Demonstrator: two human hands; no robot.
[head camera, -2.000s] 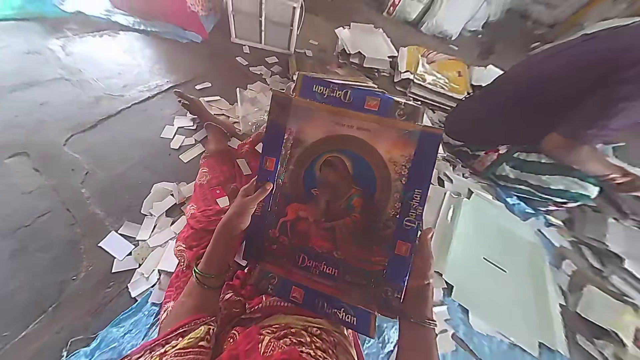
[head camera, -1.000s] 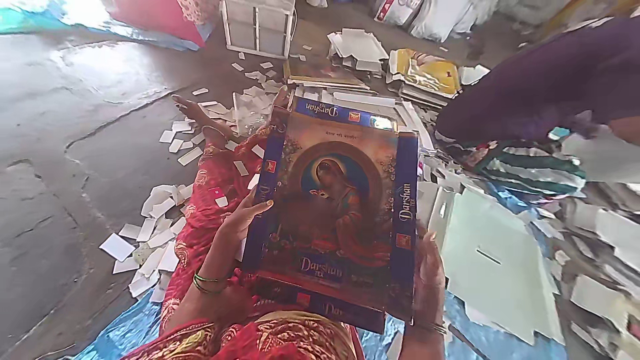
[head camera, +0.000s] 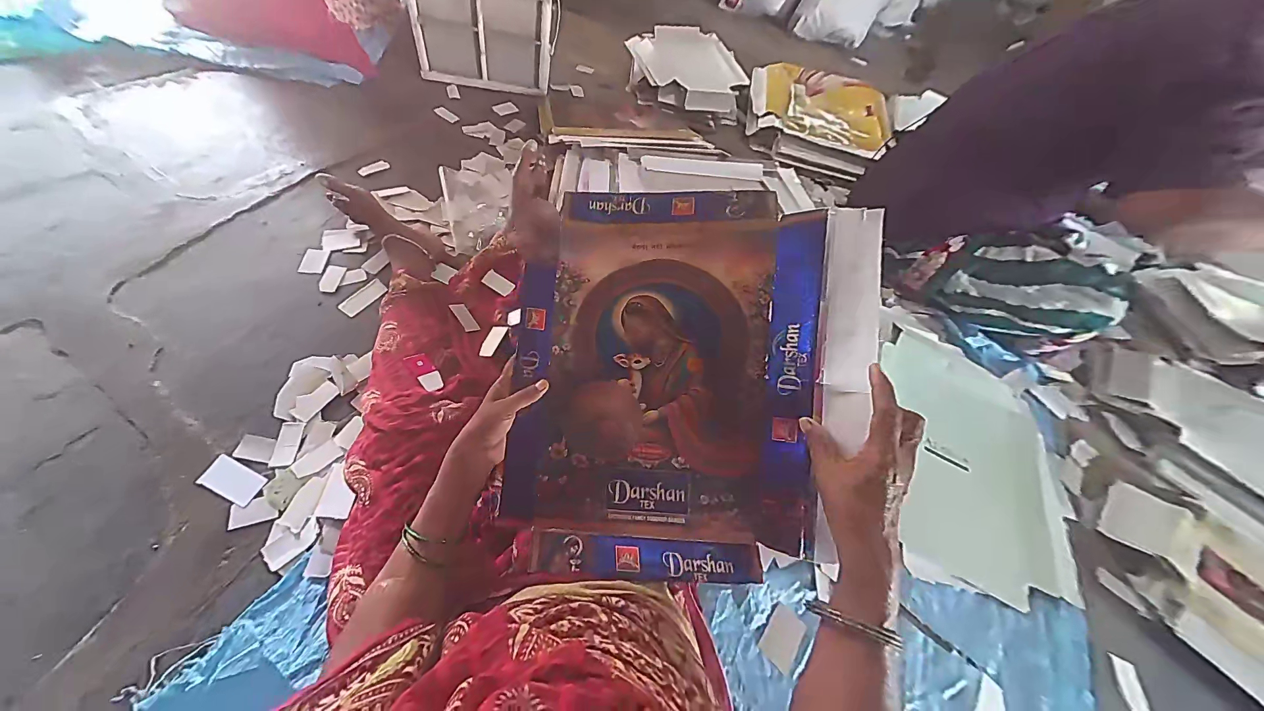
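A printed cardboard box blank (head camera: 662, 395) with blue side panels and a picture of a seated figure with a small animal lies over my lap, its printed face up. My left hand (head camera: 494, 420) holds its left edge, the thumb on the blue panel. On the other side my right hand (head camera: 864, 454) grips the right edge, the thumb by the blue panel and the fingers behind a white flap (head camera: 851, 306). That flap is folded outward along the right side. Part of the fingers of each hand is hidden by the card.
Stacked flat cards (head camera: 681, 168) lie beyond the blank, with a yellow printed packet (head camera: 825, 107) behind. White paper scraps (head camera: 306, 464) litter the floor at left. A pale green sheet (head camera: 978, 474) lies at right on blue plastic sheeting (head camera: 1027, 642). A co-worker's dark-clothed arm (head camera: 1037, 118) reaches in at upper right.
The white flap on the right side of the blank now shows opened outward; before, it was not visible. My right hand has shifted from the lower right corner up along that side.
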